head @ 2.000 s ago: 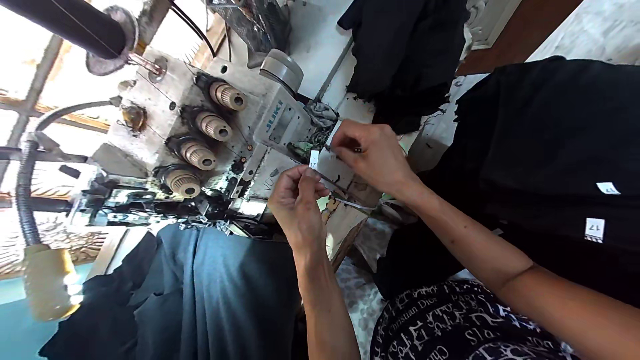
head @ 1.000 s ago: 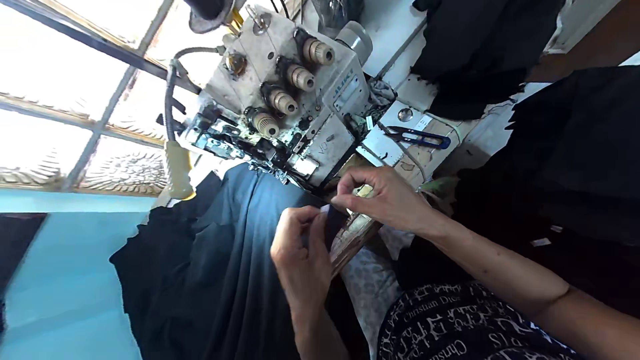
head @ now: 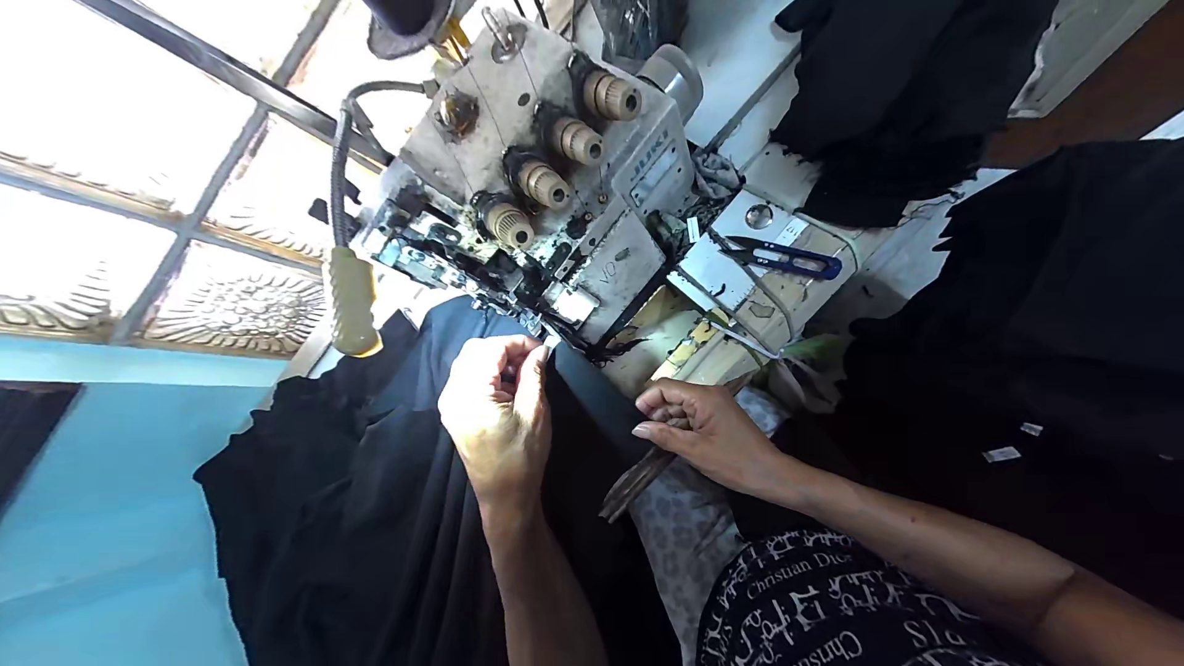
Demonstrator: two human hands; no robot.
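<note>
A Juki overlock sewing machine [head: 610, 185] with several tension dials stands in the upper middle. Black fabric [head: 370, 499] hangs from its needle area down the left side. My left hand [head: 499, 388] pinches a small white label [head: 552, 342] between thumb and forefinger, close to the needle area and over the fabric. To the right, my right hand [head: 689, 425] is half curled above the worn table edge, with nothing plainly seen in its fingers. Thread snips with a blue handle [head: 786, 259] lie on the machine's white side plate, past my right hand.
Dark cloth pieces [head: 888, 102] lie at the upper right, and more black fabric [head: 1045, 351] with small white labels [head: 1002, 454] is at the right. A lamp with a cream-coloured head [head: 352, 305] hangs on a flexible neck left of the machine. The splintered table edge [head: 638, 481] juts near my lap.
My hands, close together in both earlier frames, are now apart. The left holds the small label by the needle area, and the right has drawn away from it. The view has shifted.
</note>
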